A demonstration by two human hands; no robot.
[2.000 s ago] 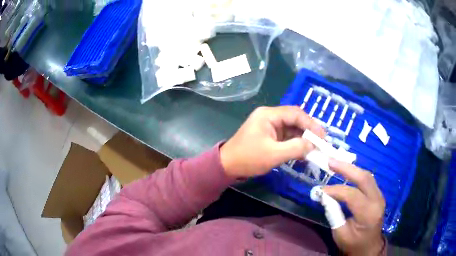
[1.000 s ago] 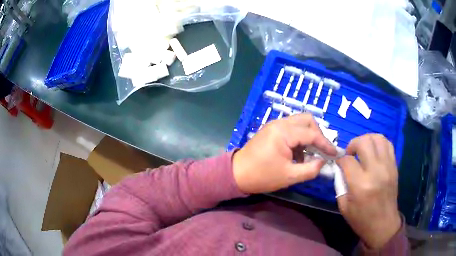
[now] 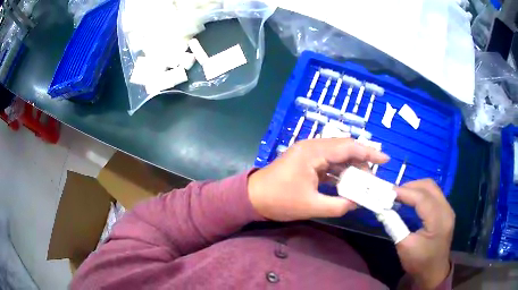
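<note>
My left hand and my right hand hold a white blocky housing between them, low over the front of the blue ribbed tray. A white ribbed wrap covers a finger of my right hand. In the tray lie rows of thin white rods with thicker grey-white ends. Small white fittings lie on the rods, partly hidden behind my left hand. Two small white pieces lie at the tray's right. A thin white rod shows above my right hand.
An open clear bag of white blocks lies at the upper left, beside stacked blue trays. A large white sheet covers a bag behind the tray. A small-parts bag and another blue tray are at right. A brown carton stands below the bench.
The view has shifted, then steadied. The pinched fingers have moved apart a little, and the white housing has turned so its broad face shows between both hands.
</note>
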